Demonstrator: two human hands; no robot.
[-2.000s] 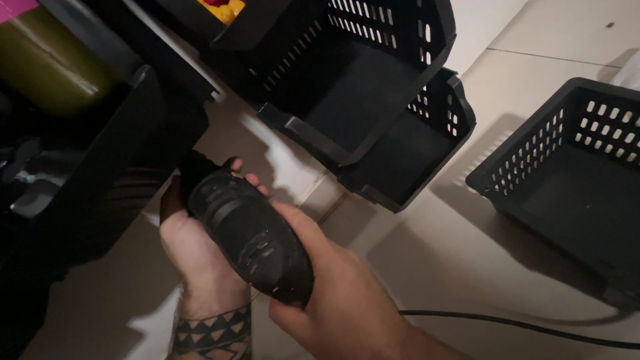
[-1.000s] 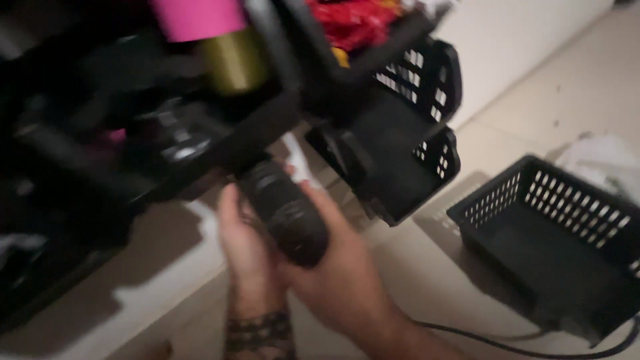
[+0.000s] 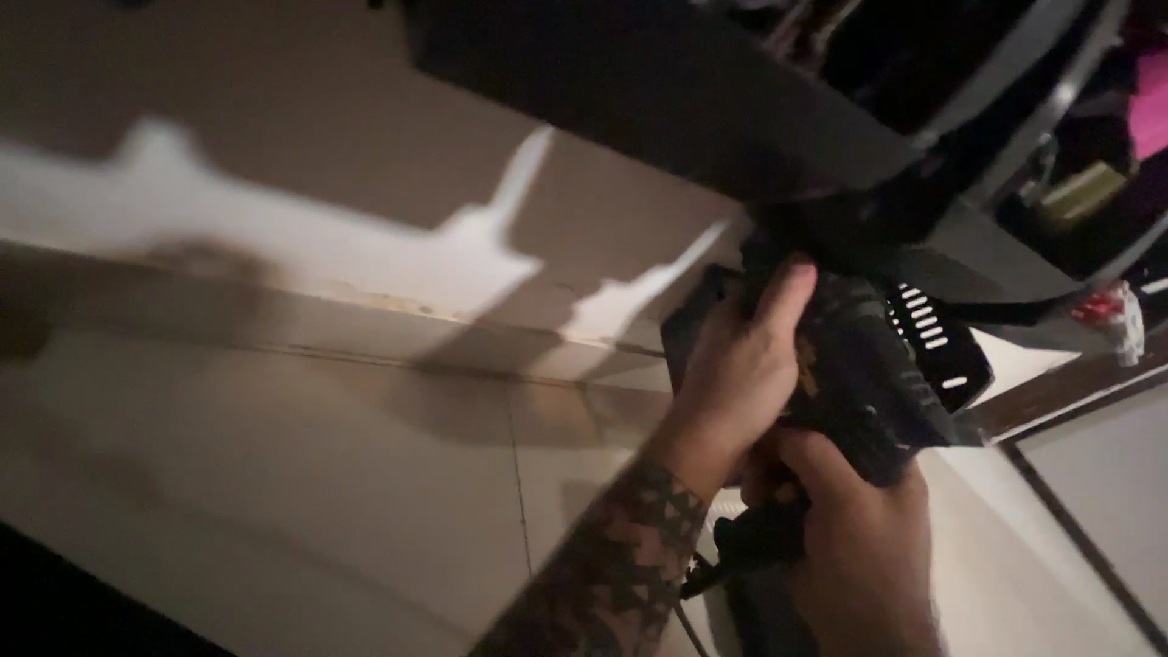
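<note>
Both of my hands hold a black, blurred power tool [image 3: 867, 365], right of the middle of the head view. My left hand [image 3: 744, 365], on the arm with a dark patterned tattoo, grips its front part with the thumb up. Lower down, my right hand [image 3: 858, 520] is closed around the tool's lower, handle-like part, with some fingers hidden behind it. The tool's front end is lost in the dark below a black bin [image 3: 639, 119]. What exact kind of tool it is cannot be told.
Black bins reach across the upper right, one holding a pink thing [image 3: 1150, 105] and a yellowish jar-like thing [image 3: 1081, 193]. A slotted black basket [image 3: 940, 351] stands behind the tool. A red and clear wrapped thing [image 3: 1104, 310] lies at the right. A cable [image 3: 691, 630] hangs below the hands.
The view has swung strongly, showing more wall and floor. My left hand has shifted to the tool's front with its thumb up; my right hand is now lower, around its handle-like part.
</note>
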